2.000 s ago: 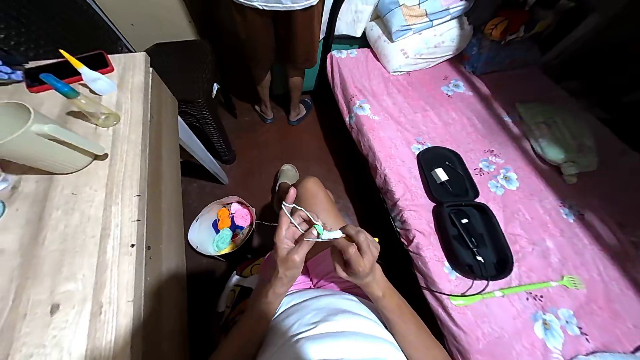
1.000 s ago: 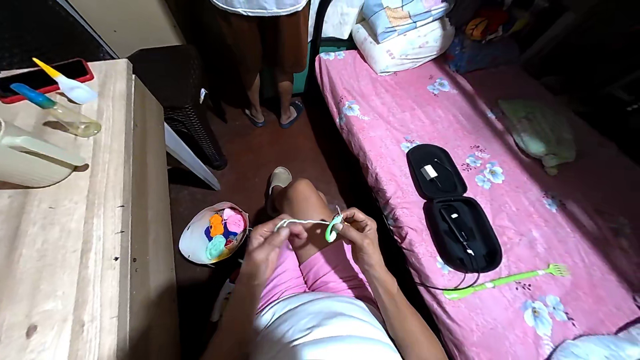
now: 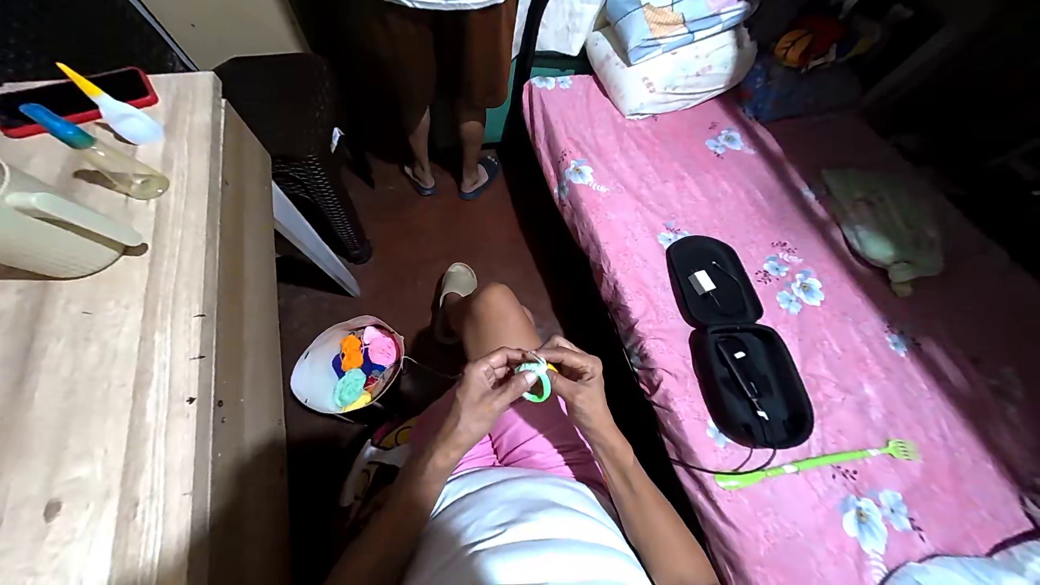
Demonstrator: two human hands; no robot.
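Over my lap, both hands meet at a green ring (image 3: 538,395) partly wrapped in pale yarn. My left hand (image 3: 490,388) pinches the ring's wrapped upper left side between thumb and finger. On the ring's right, my right hand (image 3: 578,380) has its fingers closed near a small yellow tip, perhaps part of a crochet hook; the rest of that tool is hidden by the fingers. A thin strand of yarn runs leftward toward a white bucket (image 3: 313,382) on the floor, which holds several yarn balls (image 3: 351,388) in orange, pink, green and other colours.
A wooden table (image 3: 162,325) on the left bears a pitcher (image 3: 61,227), a phone (image 3: 122,88) and a brush-like bottle tool (image 3: 122,166). At right, a pink-covered bed (image 3: 634,195) holds an unfolded black case (image 3: 751,386) and a green back scratcher (image 3: 821,461). A person (image 3: 447,73) stands ahead.
My hands were apart with the white yarn stretched between them one second ago; now they are together at the ring. The ring hangs lower, below the fingertips.
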